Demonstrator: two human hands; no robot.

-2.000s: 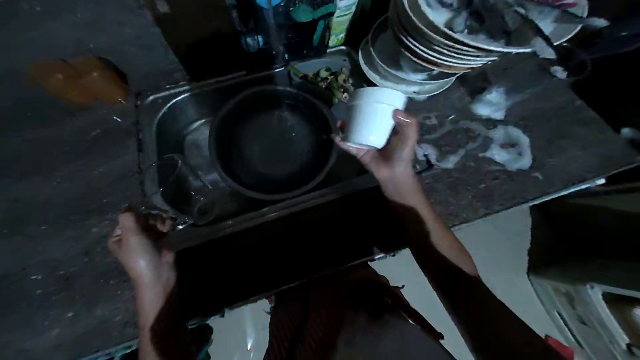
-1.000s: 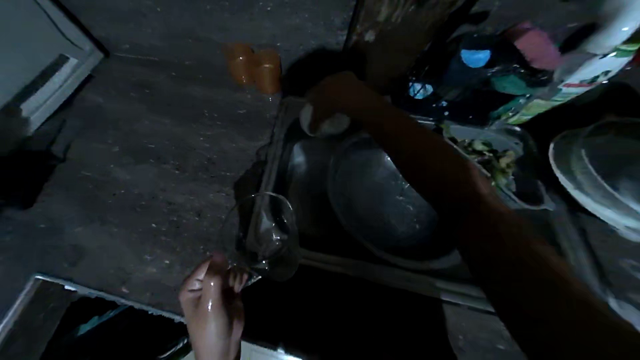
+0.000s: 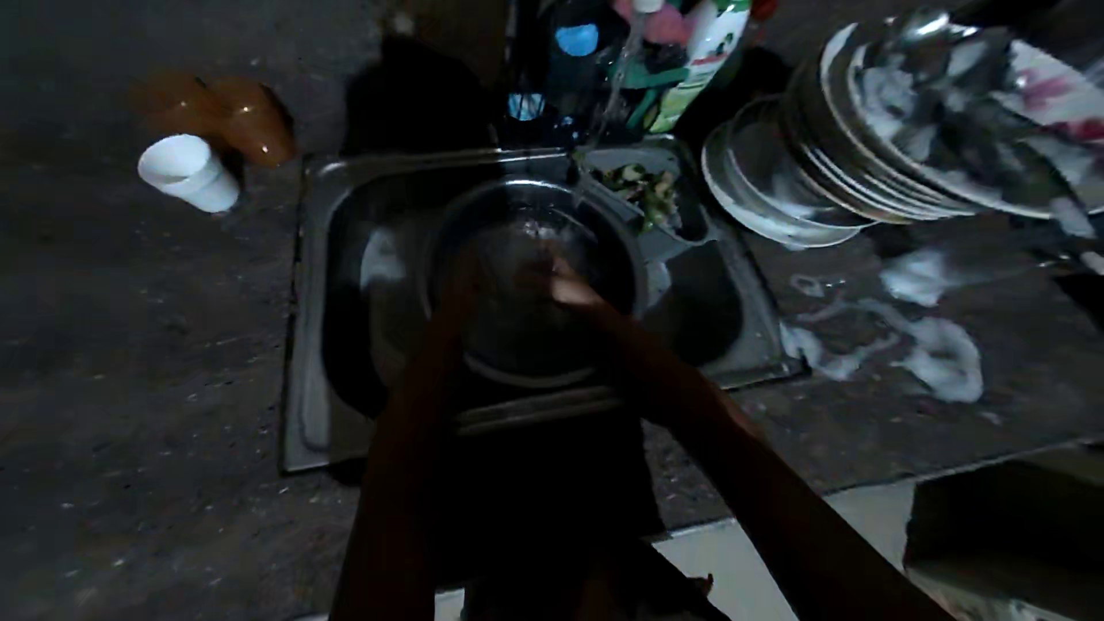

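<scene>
Both of my hands are inside a round metal basin (image 3: 532, 377) that stands in a stainless steel sink (image 3: 304, 414). My right hand (image 3: 565, 280) reaches in from the right, its fingers blurred. My left hand (image 3: 470, 280) is in deep shadow at the basin's left part. Whether either hand holds the clear glass bowl seen earlier cannot be told. A white cup (image 3: 190, 172) lies tilted or stands on the counter left of the sink, beside orange-brown cups (image 3: 246, 121).
A strainer with food scraps (image 3: 642, 190) sits in the sink's back right corner. Bottles (image 3: 707, 52) stand behind it. Right of the sink are stacked plates (image 3: 828, 164) with soapy utensils, and foam (image 3: 944, 358) on the counter.
The white cup, in my right hand two seconds ago, is now on the left counter, let go. Both hands have moved into the basin. The view has shifted.
</scene>
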